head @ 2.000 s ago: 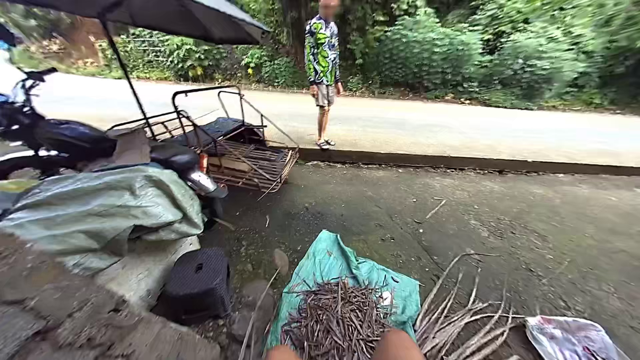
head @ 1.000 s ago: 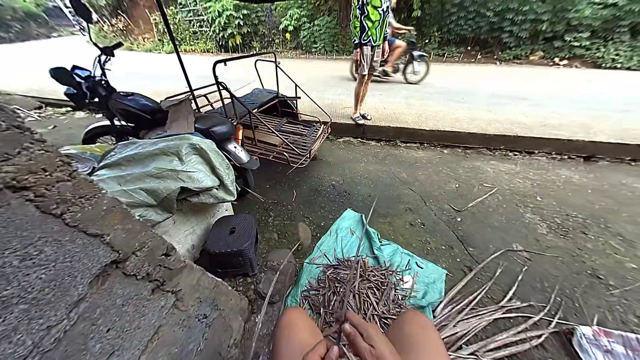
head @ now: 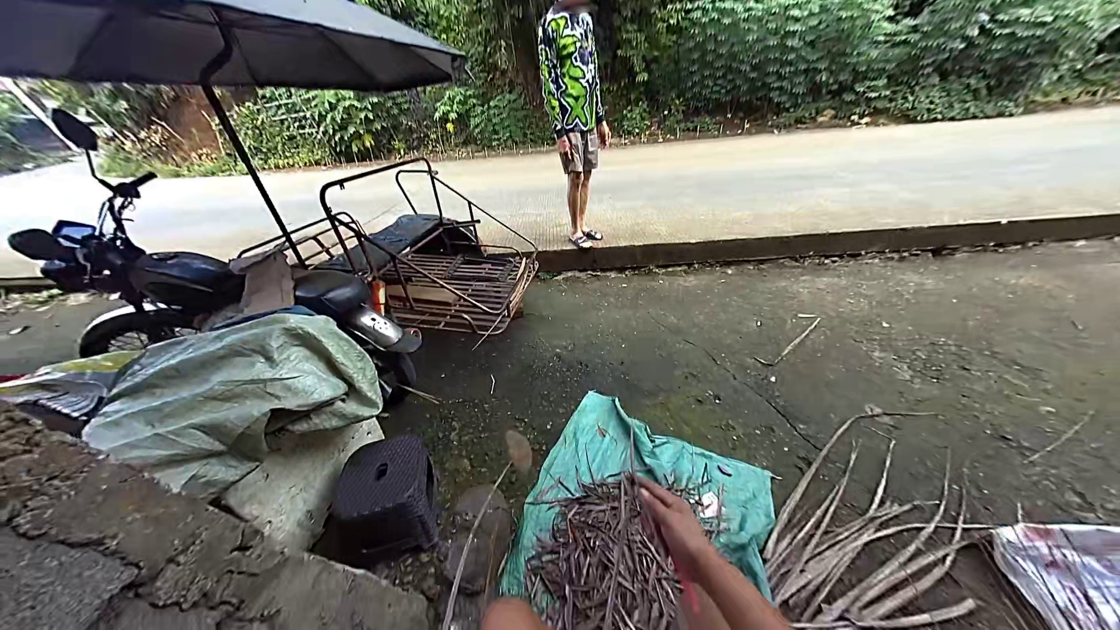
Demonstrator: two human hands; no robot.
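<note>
My right hand (head: 672, 518) reaches in from the lower right, its fingers at a thin dry stalk (head: 632, 446) that stands up over a heap of short, dry brown pieces (head: 595, 556). The heap lies on a green woven plastic sack (head: 582, 437) spread on the ground. My left hand cannot be made out. A bundle of long dry stalks (head: 875, 542) fans out to the right of the sack. Something red shows beside my right forearm, too blurred to name.
A black plastic stool (head: 387, 494) stands left of the sack. Beyond it are a tarp (head: 254, 385) and a motorcycle (head: 192, 280) with a metal sidecar (head: 455, 284). A person (head: 573, 114) stands at the road edge. A white printed sack (head: 1063, 560) lies at right.
Both hands were together low over the heap a second ago; now my right hand is farther forward over it. The motorcycle rider on the road has gone from view.
</note>
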